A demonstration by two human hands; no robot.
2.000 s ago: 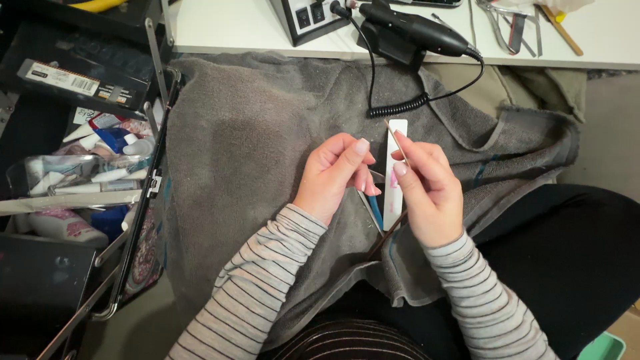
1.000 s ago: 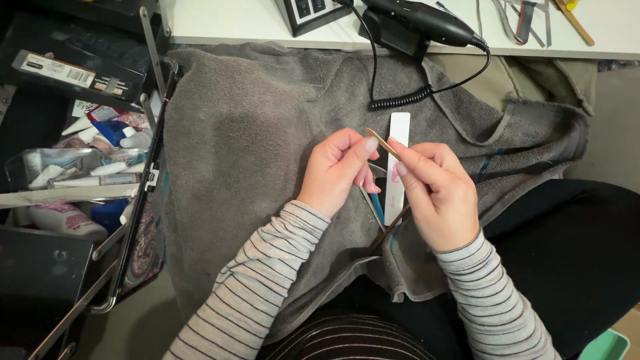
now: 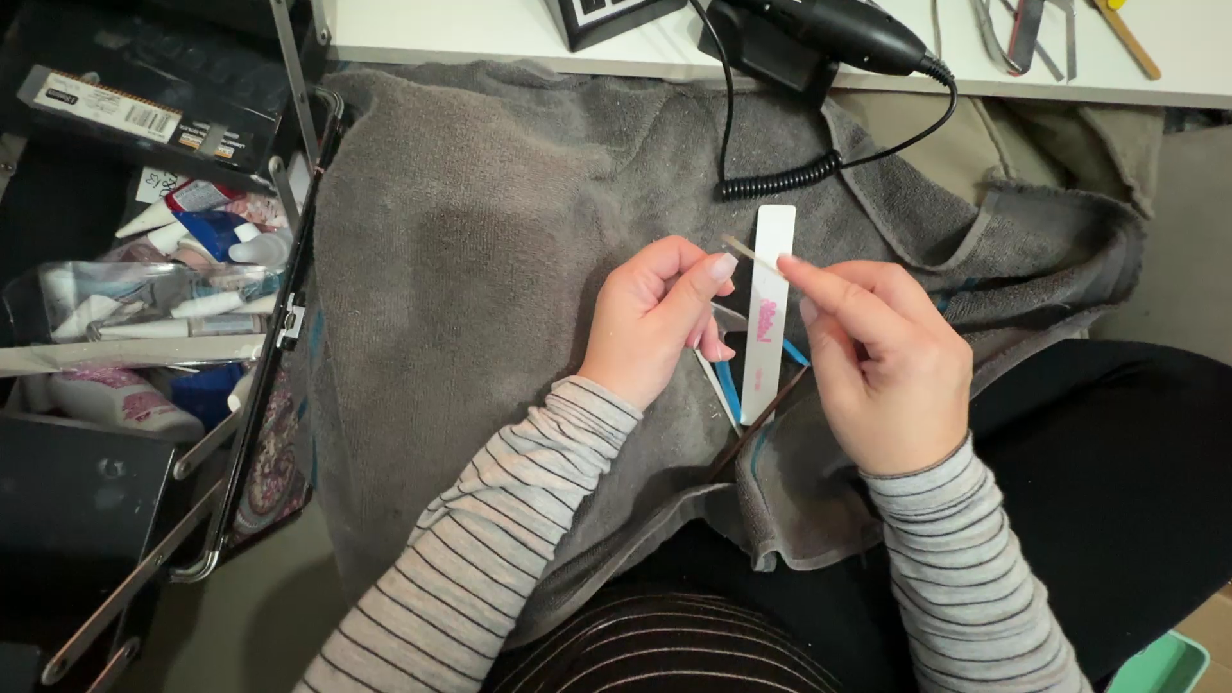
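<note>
My right hand (image 3: pixel 885 356) pinches a thin, narrow stick (image 3: pixel 753 254), perhaps wooden, between thumb and index finger; its far end points up and left, close to my left thumbnail. My left hand (image 3: pixel 659 318) is curled, thumb against the fingertips; whether anything is held in it cannot be told. Between the hands a white nail file (image 3: pixel 767 337) with pink print lies on the grey towel (image 3: pixel 462 241). Beside and under the file are blue-handled tools (image 3: pixel 727 385) and a dark, thin stick (image 3: pixel 760 423), partly hidden.
At the left stands an open black case (image 3: pixel 313 192) with tubes and bottles (image 3: pixel 212 231). On the white table (image 3: pixel 462 34) are a black handpiece (image 3: pixel 857 34) on its stand, a control box (image 3: pixel 616 14), metal tools (image 3: pixel 1025 38) and a yellowish stick (image 3: pixel 1128 38). A coiled cord (image 3: pixel 780 181) hangs over the towel.
The stick in my right hand has swung from nearly upright to slanting toward my left thumb. Since a second ago my right hand has drawn slightly away from my left.
</note>
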